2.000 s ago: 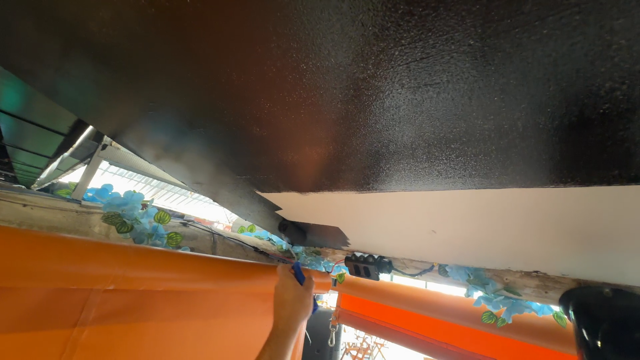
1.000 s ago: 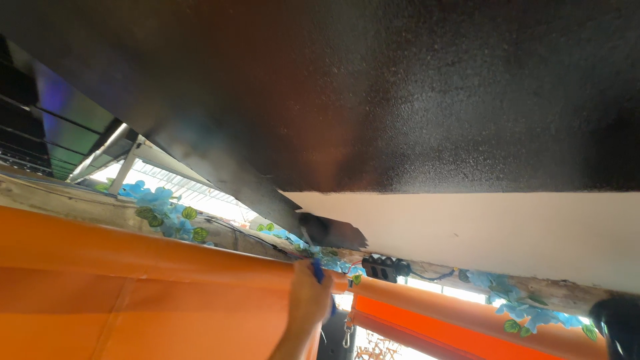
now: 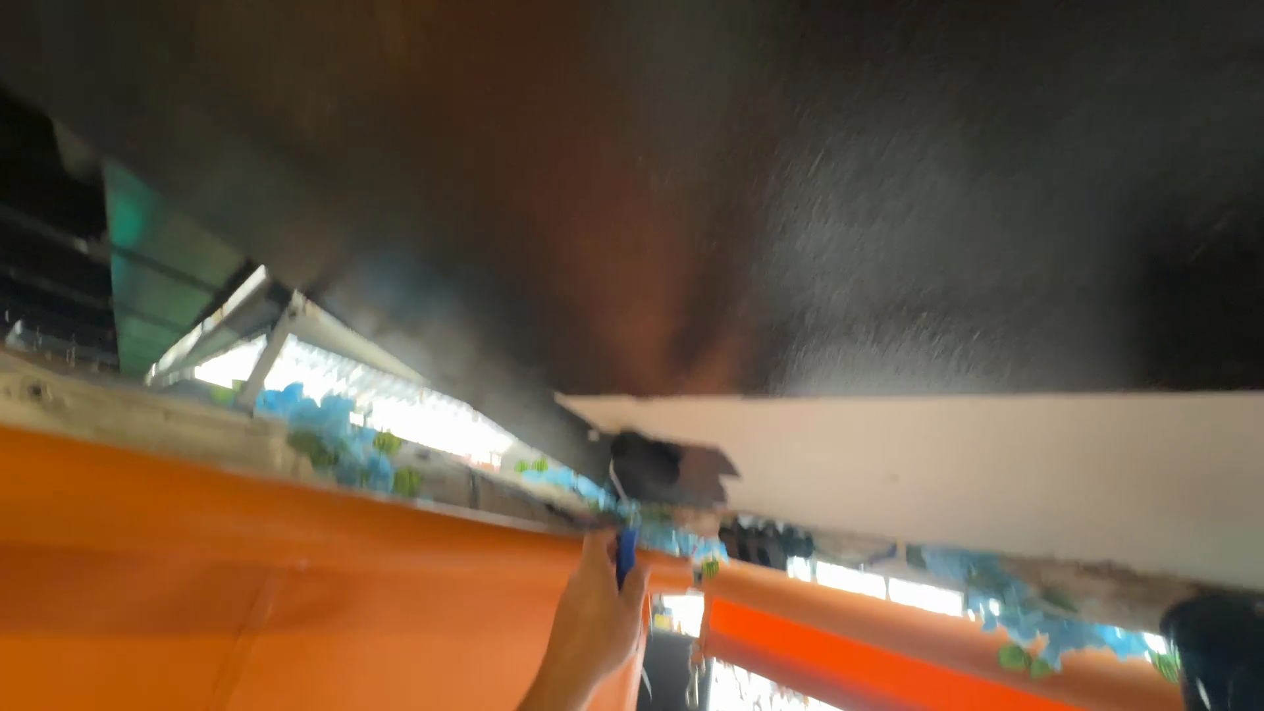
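Observation:
My left hand (image 3: 600,607) reaches up from the bottom centre, closed around the blue handle (image 3: 626,555) of a small paint roller. The black roller head (image 3: 644,464) is against the pale strip of the overhead panel (image 3: 938,449), at its left end beside a patch of dark paint (image 3: 703,474). Above that strip, the broad black panel surface (image 3: 691,197) looks glossy. Motion blur hides the exact contact of the roller. My right hand is out of view.
Orange sheeting (image 3: 326,592) runs below a weathered beam (image 3: 128,410) with blue artificial flowers (image 3: 341,434). A black object (image 3: 765,541) sits under the pale strip. A dark container (image 3: 1220,647) is at lower right, a metal frame (image 3: 272,346) at left.
The dark roller head now shows against the left end of the pale strip, above my hand. The blue handle stays in my left hand. The view has shifted slightly.

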